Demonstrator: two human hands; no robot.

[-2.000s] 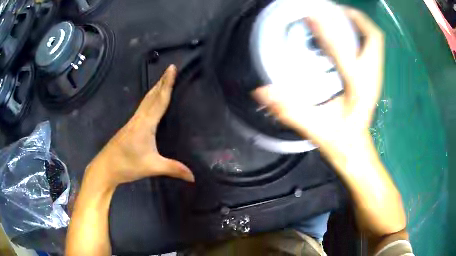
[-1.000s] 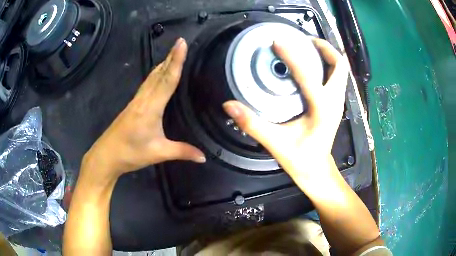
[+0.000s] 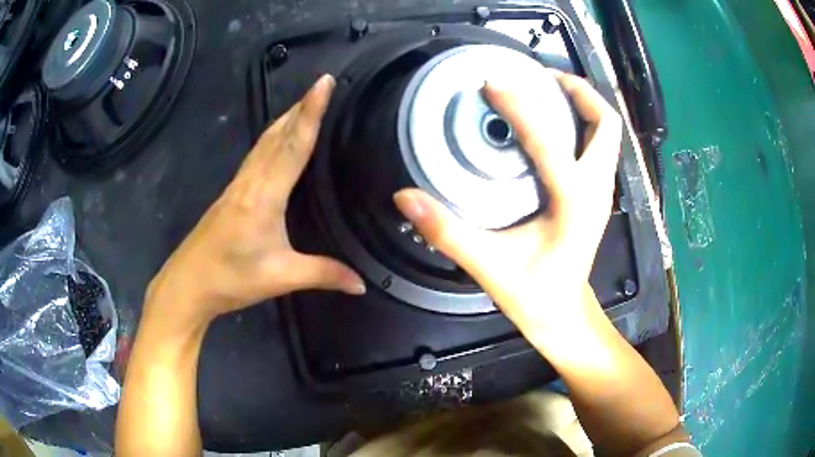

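Observation:
A black speaker driver with a silver magnet [image 3: 447, 134] lies face down over the opening of a square black front panel [image 3: 357, 344]. My right hand [image 3: 545, 205] spreads its fingers over the magnet and grips it. My left hand [image 3: 246, 223] is at the driver's left rim, thumb and fingers apart, its fingertips by the black frame. Whether it presses on the rim is hard to tell. Small metal terminals [image 3: 416, 237] show beside my right thumb. The part of the driver under my right hand is hidden.
Loose drivers [image 3: 121, 80] lie at the upper left. A clear bag of small black screws [image 3: 87, 312] is at the left edge. A black electric screwdriver [image 3: 639, 80] lies at the right, beside the green surface [image 3: 742, 223].
The driver came down from the upper right onto the panel with my right hand on its magnet. In the last second it shifted only slightly. My left hand stays open at the left.

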